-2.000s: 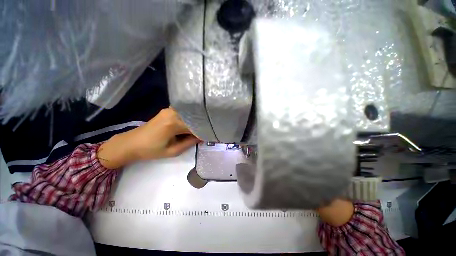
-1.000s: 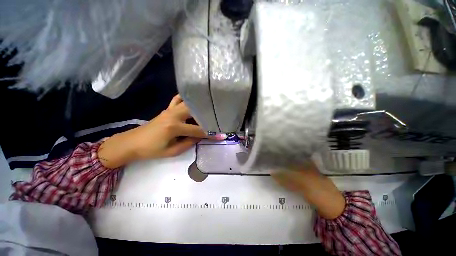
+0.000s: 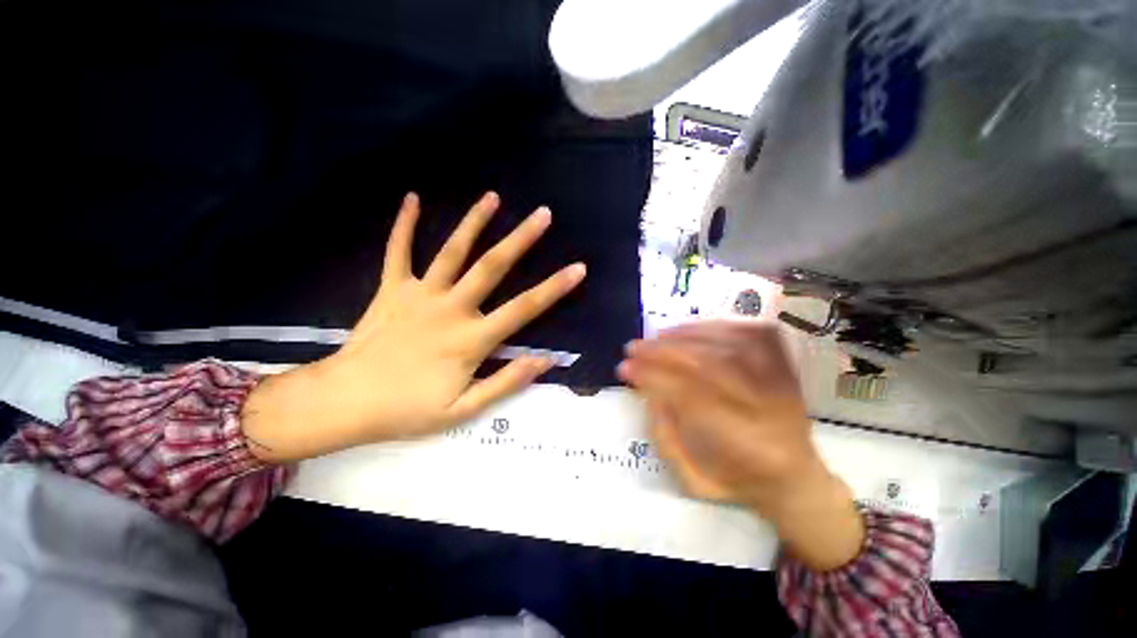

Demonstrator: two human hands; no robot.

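Observation:
A large dark garment panel lies over the white machine table, left of the sewing machine head. A narrow white strip runs along its near part and passes under my left hand. My left hand lies palm down on the panel with its fingers spread. My right hand is blurred, at the panel's right edge, with fingers bent together; whether it pinches the cloth cannot be told. The needle area is not clearly seen.
The table's printed ruler runs along the front edge. A white rounded machine part hangs at the top centre. Metal thread parts sit on the head. A grey bracket stands at the table's right end.
The view has shifted left, showing more of the dark panel. My left hand has left the needle area and spread flat on the cloth. My right hand has moved up and left to the panel's edge.

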